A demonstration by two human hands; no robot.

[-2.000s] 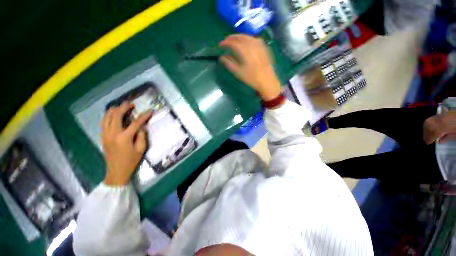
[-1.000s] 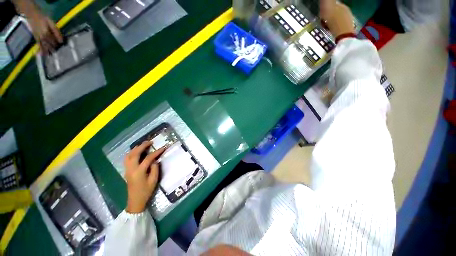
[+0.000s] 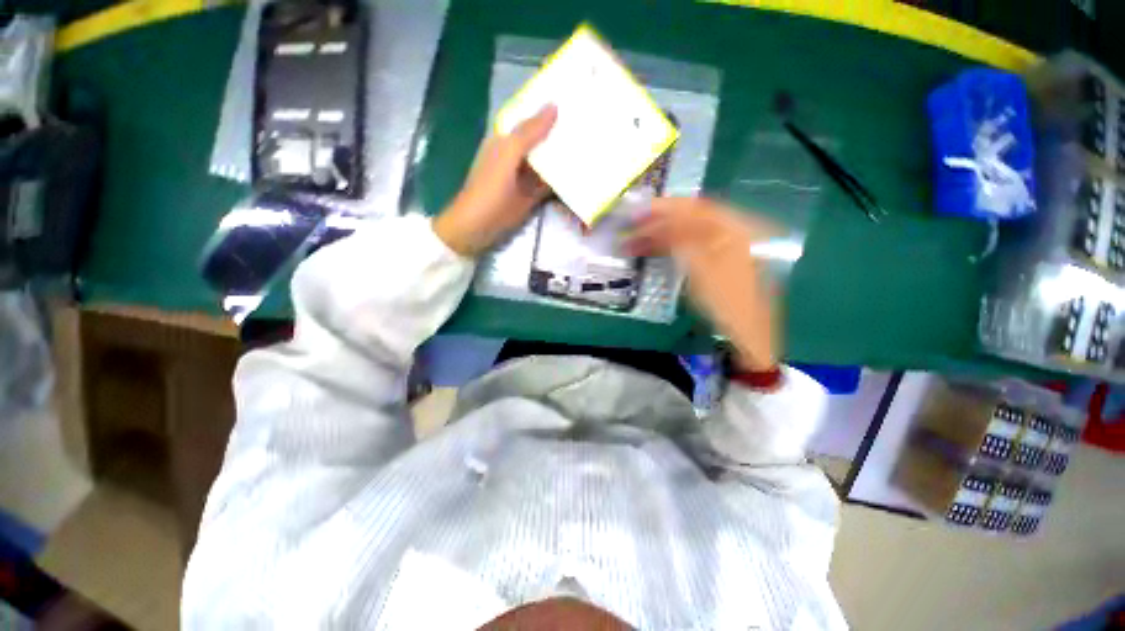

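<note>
A white battery (image 3: pixel 590 130) with yellow edges is held tilted above the open device housing (image 3: pixel 570 265), covering its upper part. My left hand (image 3: pixel 503 179) grips the battery at its left corner. My right hand (image 3: pixel 691 240) is blurred, beside the battery's lower corner over the housing; its fingers seem to touch something pale, but I cannot tell what. The housing lies on a bubble wrap sheet (image 3: pixel 512 274) on the green mat.
Another device housing (image 3: pixel 311 93) lies on wrap at the left, with a dark glossy sheet (image 3: pixel 253 247) below it. Black tweezers (image 3: pixel 839 173), a blue bin (image 3: pixel 983 142) with white strips and a battery tray (image 3: pixel 1086 234) are at the right. Patterned batteries (image 3: pixel 1005 475) sit lower right.
The battery is now in my left hand, which has lifted off the housing. My right hand has come back from the battery tray to the housing. The view has turned.
</note>
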